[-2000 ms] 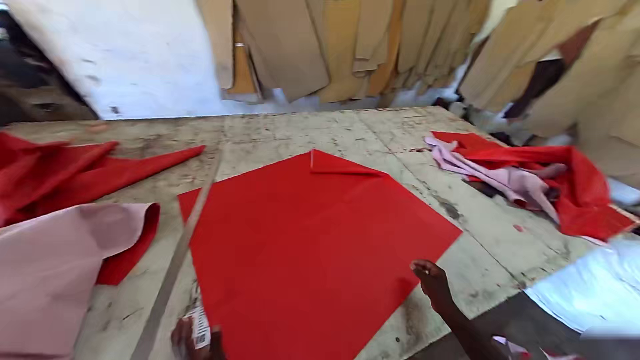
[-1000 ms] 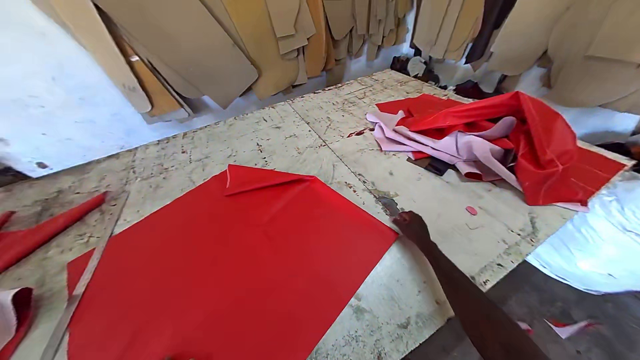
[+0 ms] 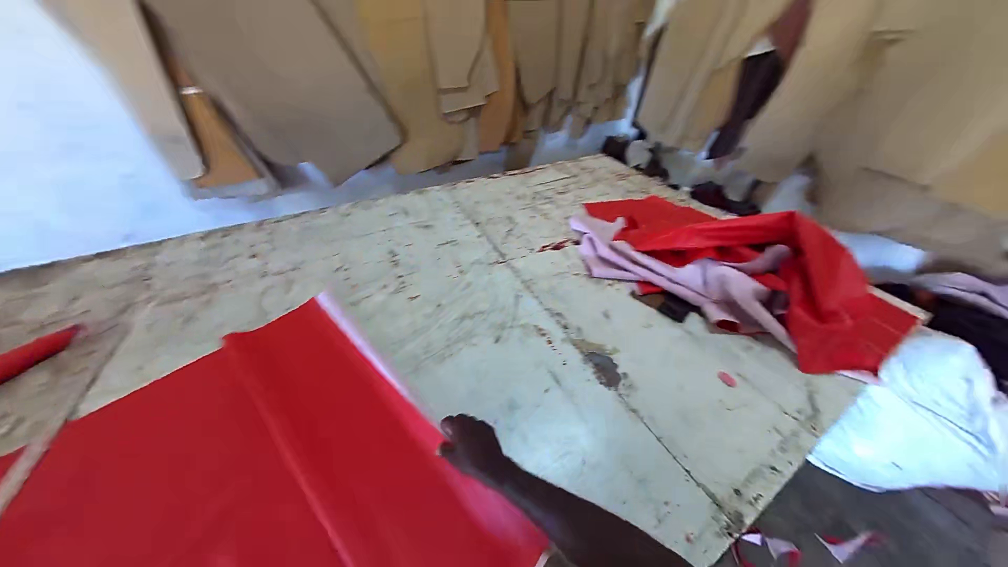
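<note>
A large sheet of red material [image 3: 173, 457] with a pale pink underside lies over the lower left of the worn worktable [image 3: 488, 331]. My right hand [image 3: 472, 449] pinches its right edge, which is lifted, so a strip of the pale underside shows. A crease runs lengthwise through the sheet. Across the sheet's left side lies a long flat strip, perhaps a straightedge [image 3: 67, 421]. My left hand is outside the view.
A crumpled heap of red and pink material [image 3: 827, 291] rests at the table's right. Beside it hangs a white sack [image 3: 921, 425]. Scraps [image 3: 772, 543] are on the floor. Brown card patterns [image 3: 276, 87] hang along the wall. Another red piece [image 3: 35, 354] is at the far left.
The folded-over far corner of the red sheet has opened out, and the sheet's right edge is now raised in my right hand. My left hand, seen two seconds ago, has left the view.
</note>
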